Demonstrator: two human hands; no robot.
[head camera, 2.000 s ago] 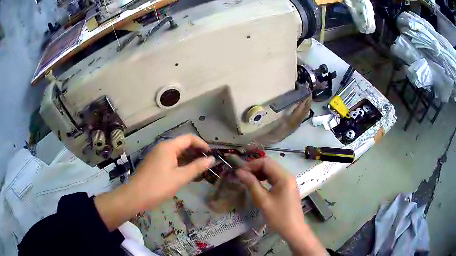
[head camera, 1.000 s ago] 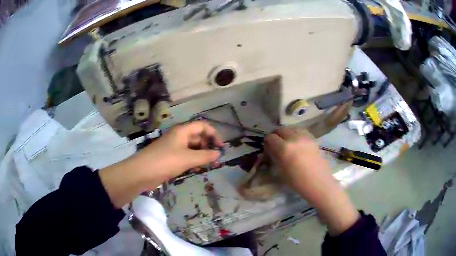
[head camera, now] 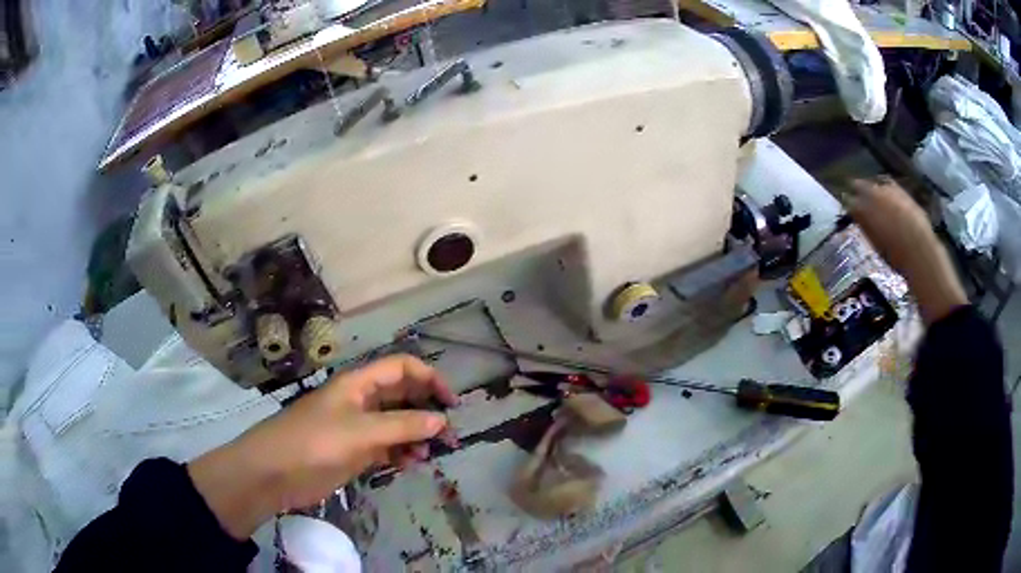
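My left hand (head camera: 336, 431) is in front of the sewing machine head, thumb and fingertips pinched together. A tiny dark part, seemingly the needle clamp, is mostly hidden in the fingertips; no needle can be made out. My right hand (head camera: 901, 229) is at the far right, over the far end of the tabletop. Its fingertips are by a slim dark handle, but blur hides whether they grip it. The cream sewing machine (head camera: 537, 168) fills the middle, with two ridged tension knobs (head camera: 319, 336) on its head.
A large screwdriver (head camera: 789, 400), red-handled snips (head camera: 627, 391) and a tan scrap (head camera: 560, 476) lie before the machine. A yellow object (head camera: 811, 292) and a dark parts tray (head camera: 856, 325) are at right. A white jacket (head camera: 134, 403) spreads at left.
My right hand has moved from the machine bed to the far right tabletop, uncovering the red-handled snips. My left hand stays pinched near the head. The camera view has shifted.
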